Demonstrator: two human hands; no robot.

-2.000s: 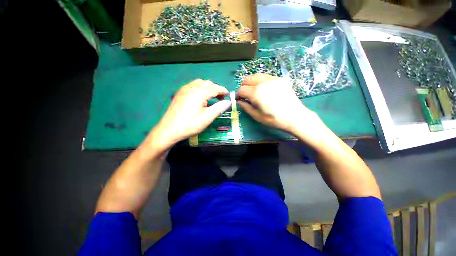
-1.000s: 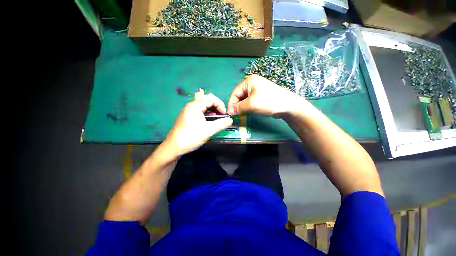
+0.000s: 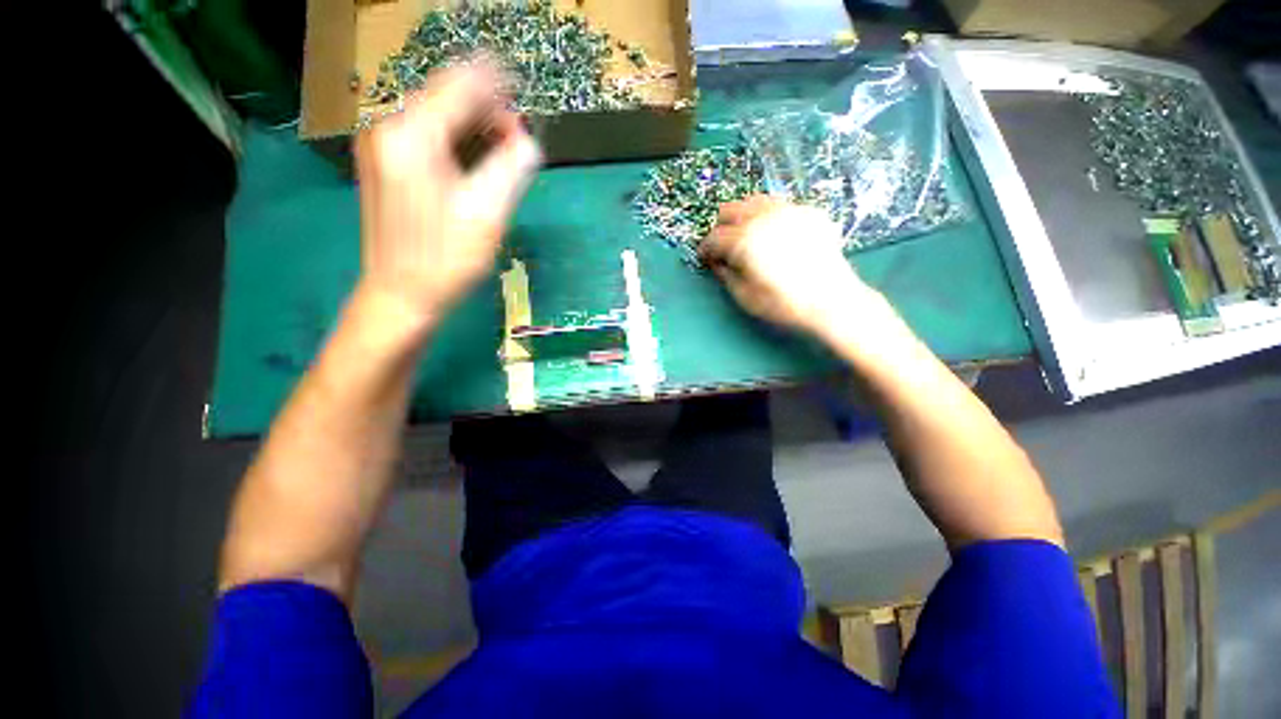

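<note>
My left hand (image 3: 436, 190) is raised at the front edge of the open cardboard box (image 3: 604, 136). It is blurred, its fingers curled; whether it holds anything cannot be told. The box holds a heap of small green-silver components (image 3: 527, 56). My right hand (image 3: 780, 260) has its fingertips down at the right side of the loose pile of components (image 3: 688, 197); what is between them is hidden. The circuit-board jig (image 3: 583, 372) lies uncovered at the near table edge, with a thin crossbar and a small red piece, between two cream tape strips (image 3: 517, 337).
A clear plastic bag of components (image 3: 899, 176) lies right of the loose pile. A white-framed tray (image 3: 1047, 302) at the right holds another heap and green and tan board strips (image 3: 1180, 274). Pale flat boxes (image 3: 773, 25) are behind. Wooden slats (image 3: 1152, 618) are at the lower right.
My left hand has moved from the jig up and left to the cardboard box. My right hand has moved right to the loose pile. The jig is now uncovered. The view has shifted slightly.
</note>
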